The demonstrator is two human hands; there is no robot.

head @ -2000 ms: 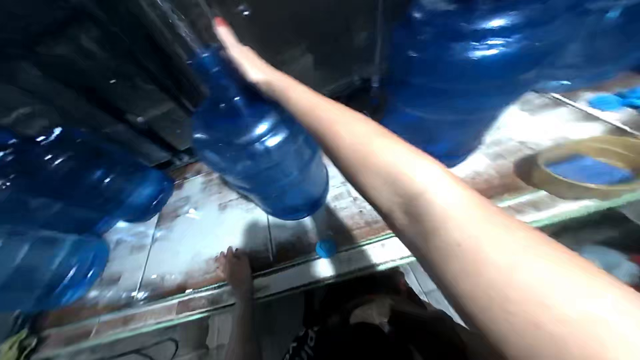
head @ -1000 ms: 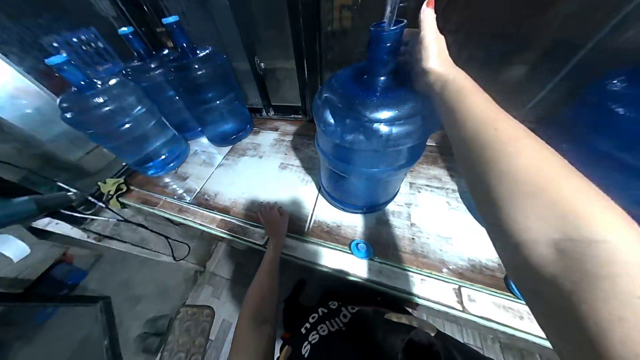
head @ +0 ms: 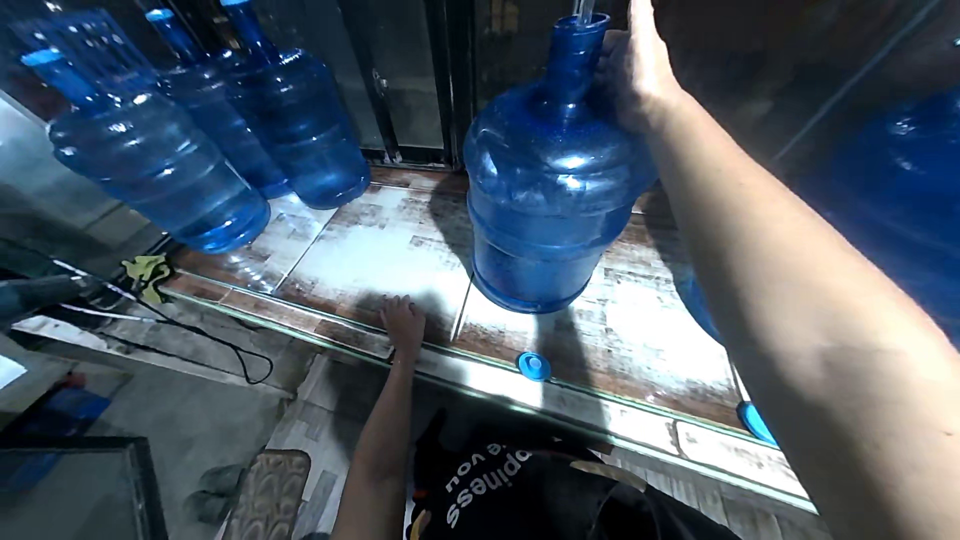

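A large blue plastic water jug (head: 551,202) stands upright on the tiled ledge, its neck uncapped, with a clear tube or stream at its mouth. My right hand (head: 637,71) is raised beside the jug's neck, thumb side up, its fingers partly hidden behind the neck. Whether it grips the neck cannot be told. My left hand (head: 403,322) rests on the ledge's front edge, fingers spread, holding nothing. Between it and my right arm lies a light-blue cap (head: 534,366), just in front of the jug.
Capped blue jugs (head: 161,169) stand at the left of the tiled ledge (head: 375,255). Another blue jug (head: 900,172) is at the right, partly behind my arm, near a second cap (head: 757,422). A yellow-green cloth (head: 148,276) and dark cables (head: 202,330) lie at lower left.
The view has swung considerably since two seconds ago. My right hand stays by the jug's neck and my left hand on the ledge's edge; nothing else has plainly changed.
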